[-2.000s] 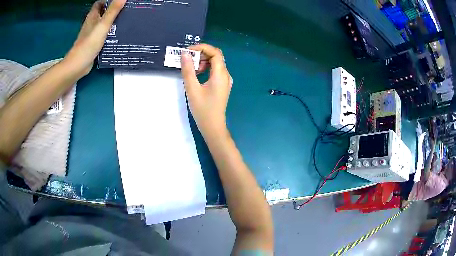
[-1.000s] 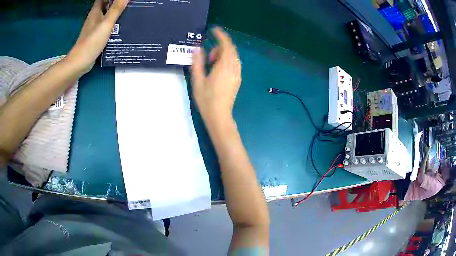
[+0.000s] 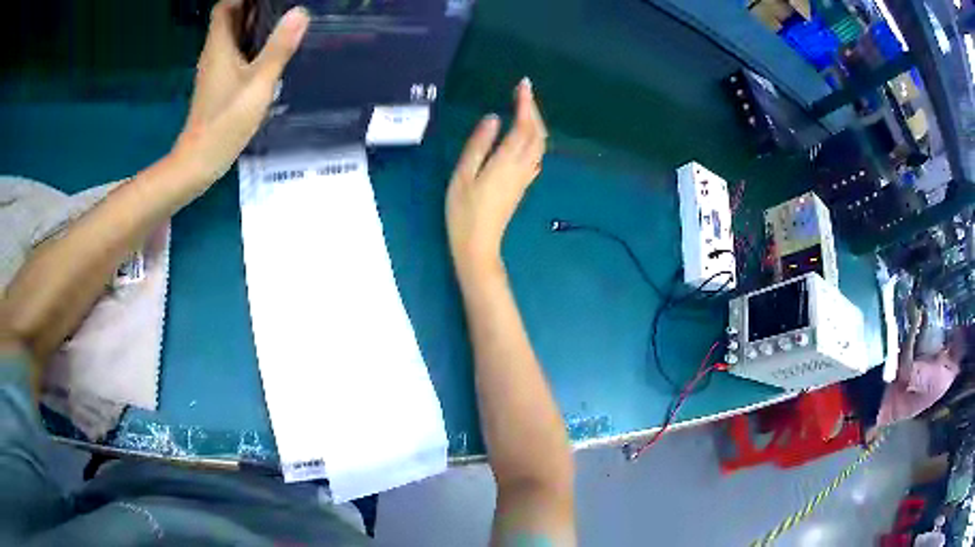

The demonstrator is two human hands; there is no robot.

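A black retail box [image 3: 358, 69] with white print is at the top of the view, slightly blurred. My left hand [image 3: 241, 91] grips its left side, thumb on top. A white barcode label [image 3: 397, 125] is on the box's lower right corner. My right hand [image 3: 497, 176] is off the box to the right, fingers apart, with nothing visible in it. The long white label sheet [image 3: 331, 321] lies below the box, with barcodes at its far end and one at its near end, overhanging the bench edge.
A beige ribbed cloth [image 3: 118, 331] lies at left under my left forearm. On the green mat [image 3: 599, 331] at right are a black cable [image 3: 615, 240], a white block [image 3: 706, 224], an oscilloscope [image 3: 796, 326] and a cream power supply [image 3: 800, 237]. Red stools [image 3: 796, 433] stand beyond the bench edge.
My right hand has let go of the label and moved right, away from the box. The box has shifted and tilted in my left hand, and barcodes at the sheet's far end now show.
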